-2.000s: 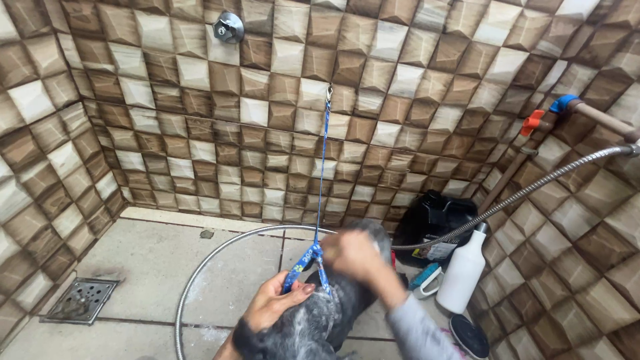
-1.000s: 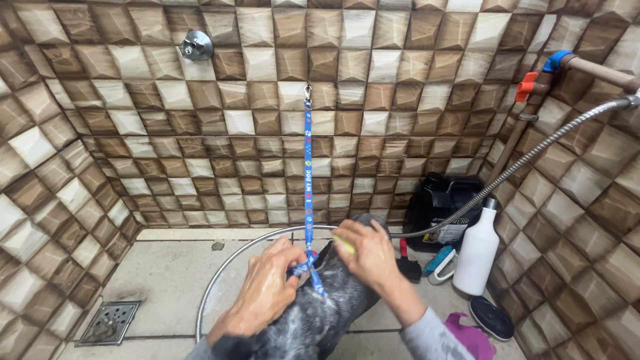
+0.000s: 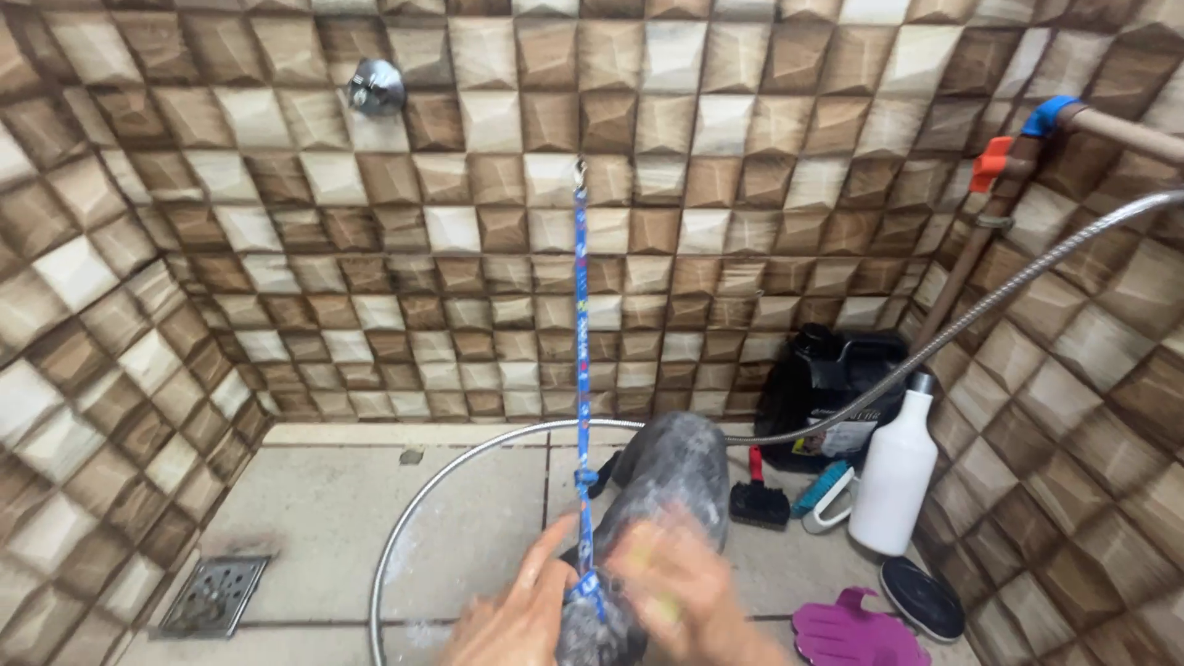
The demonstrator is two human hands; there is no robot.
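Note:
A wet dark-grey dog (image 3: 680,462), streaked with pale lather, is at the bottom centre. A blue printed leash (image 3: 583,342) runs from a metal clip on the wall down to the loop around the dog. My left hand (image 3: 518,601) lies against the dog just left of the loop; whether its fingers grip anything is hidden. My right hand (image 3: 675,583), blurred by motion, is on the dog right of the leash, with a yellowish-green object in its fingers, too blurred to name.
A metal shower hose (image 3: 398,518) curves over the floor and up right. At right stand a black jug (image 3: 823,370), a white bottle (image 3: 895,472), a black brush (image 3: 760,504), a teal brush (image 3: 821,488), a purple glove (image 3: 856,634) and a dark oval pad (image 3: 922,598). A drain (image 3: 211,597) lies left.
The dog's body has shifted, with more of its grey back showing beyond my hands. My right hand has moved down from the dog's far part toward the loop. The view has shifted somewhat.

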